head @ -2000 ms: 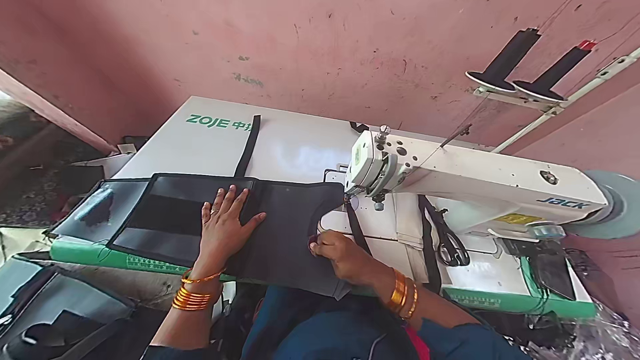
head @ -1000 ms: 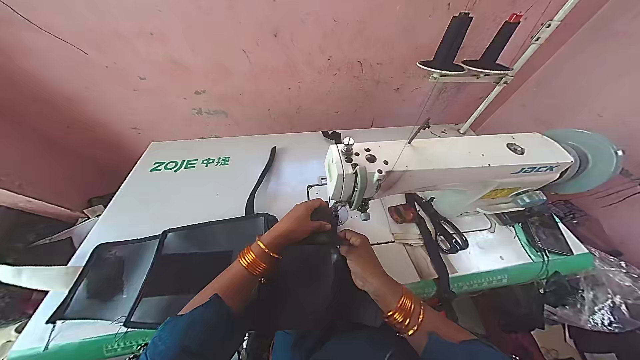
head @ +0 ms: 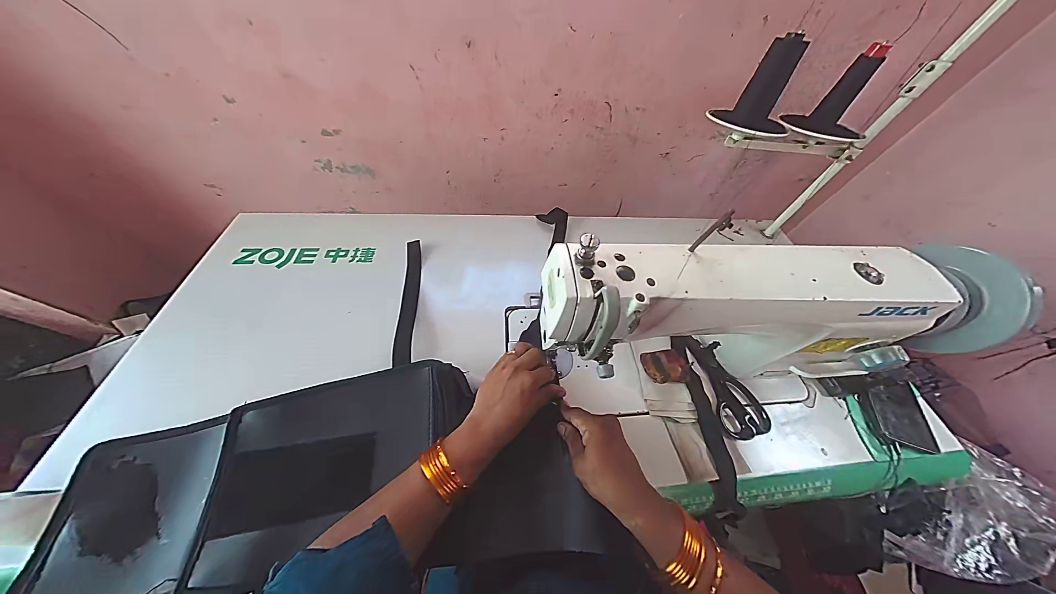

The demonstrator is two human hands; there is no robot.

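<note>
A white Jack sewing machine [head: 767,289] stands on the table, its needle area just beyond my fingertips. My left hand [head: 516,388] presses and grips the edge of a black leather-like panel [head: 528,487] beside the presser foot. Close to it on the right, my right hand [head: 598,450] pinches the same edge between thumb and fingers. The panel's wide left part [head: 305,462] lies flat on the table, with a darker rectangle on it. A black strap [head: 407,301] extends from behind the panel toward the back. The needle tip is hidden.
Black-handled scissors [head: 738,408] and a black strip [head: 714,445] lie under the machine arm. Two black thread cones [head: 767,82] stand on a rack at the back right. Clear plastic wrap [head: 982,511] is at the lower right. The pink wall [head: 412,107] rises behind the white table [head: 305,322].
Two seconds ago my left hand lay spread on the panel; it is now at the machine's needle area, near my right hand. The panel's right part has been turned and brought under my hands there.
</note>
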